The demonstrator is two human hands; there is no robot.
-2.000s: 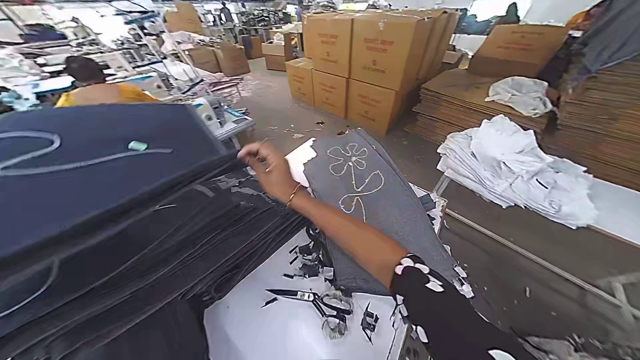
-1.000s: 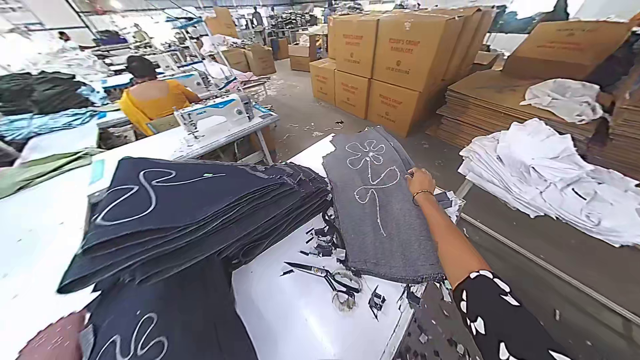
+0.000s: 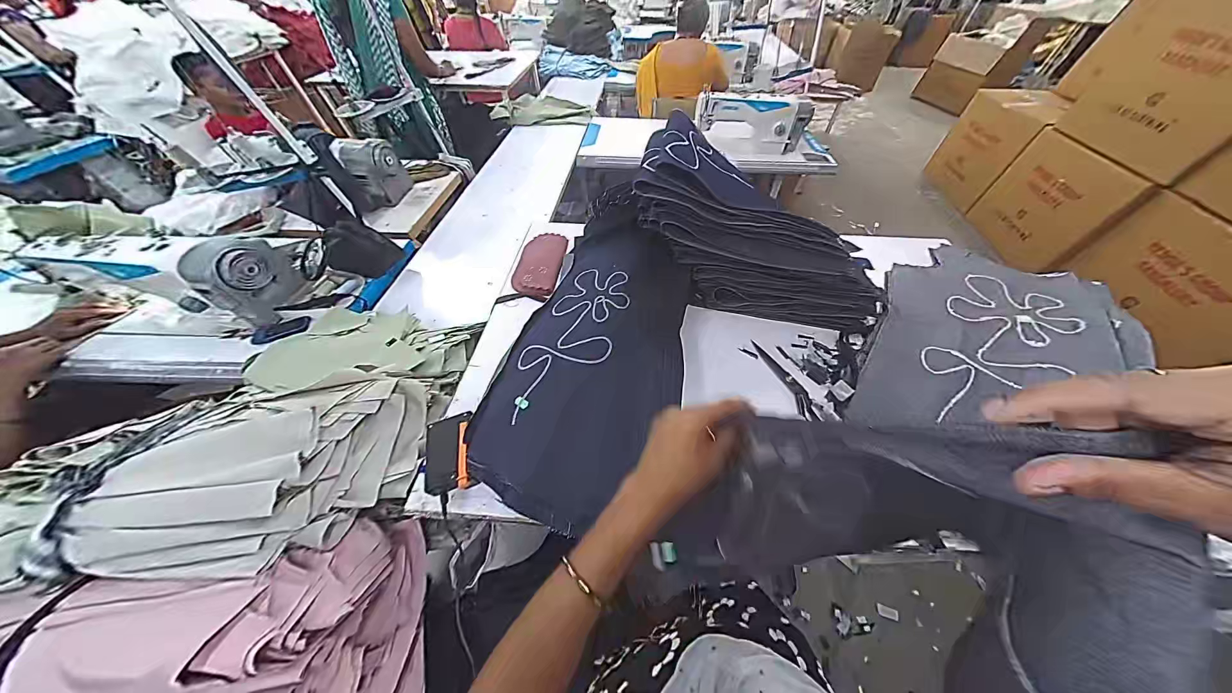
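Note:
My left hand point(image 3: 688, 448), with a bangle at the wrist, pinches the edge of a dark grey fabric panel point(image 3: 857, 491), blurred by motion. At the right edge, my right hand point(image 3: 1126, 433) has that cloth between thumb and fingers. Just beyond lies a grey denim panel point(image 3: 905, 337) with a white corded flower. A navy panel point(image 3: 597, 414) with a similar flower and a small green piece lies left of my left hand. Behind it rises a folded stack of dark panels point(image 3: 760, 250). Black-handled scissors point(image 3: 784, 375) lie among dark scraps, partly hidden.
A pink case point(image 3: 540, 265) and a black device with an orange part point(image 3: 448, 457) lie by the navy panel. Piled green pieces point(image 3: 356, 423) and pink pieces point(image 3: 241, 616) fill the left. Sewing machines point(image 3: 756, 117) and seated people are beyond; cartons point(image 3: 1059, 202) stand right.
The view has swung left and down. My right hand, at the grey panel's edge one second ago, now holds dark grey cloth raised in front, and my left hand has come in to grip it.

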